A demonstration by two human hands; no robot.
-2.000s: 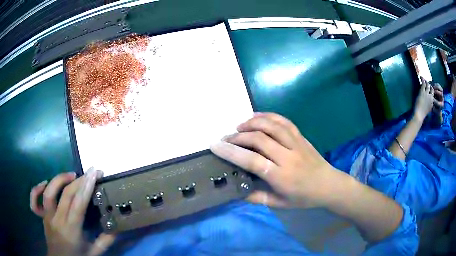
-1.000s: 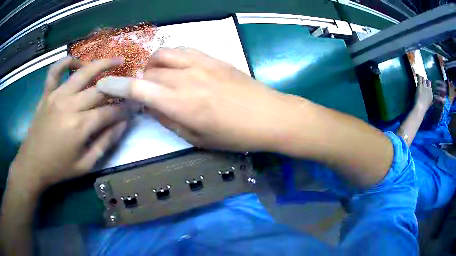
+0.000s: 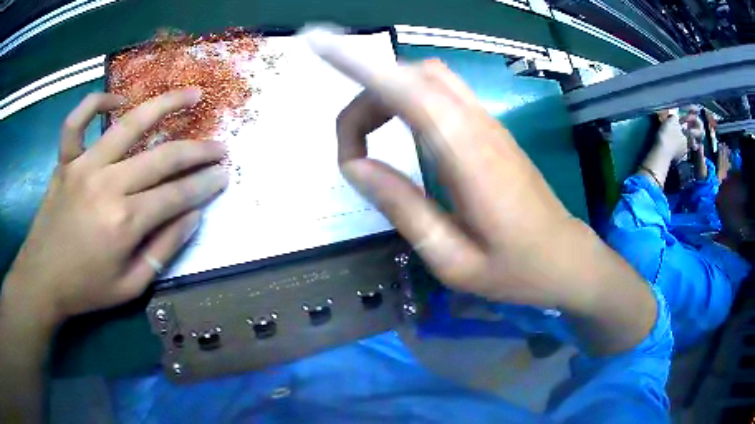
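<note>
Tiny copper-coloured parts (image 3: 219, 79) lie heaped at the far left of the white work plate (image 3: 290, 199). The dark loading fixture (image 3: 281, 287) lies along the plate's near edge, with a row of nests and bright end screws. My left hand (image 3: 124, 199) rests over the plate's left side, fingers spread over the near part of the heap; whether a part is under them is hidden. My right hand (image 3: 472, 182) is raised over the plate's right side, blurred, index finger stretched out and thumb apart from it, with nothing visible between them.
The plate lies on a glossy green surface (image 3: 530, 124). White and metal rails run along the far side. A grey metal beam (image 3: 662, 83) crosses at the upper right. Other workers' hands and blue sleeves (image 3: 654, 215) show at the right. My blue smock (image 3: 331, 389) touches the fixture's near side.
Both hands left the fixture's ends and moved over the plate. Since one second ago, my right hand has moved right, away from the heap and my left hand, which stays near the heap.
</note>
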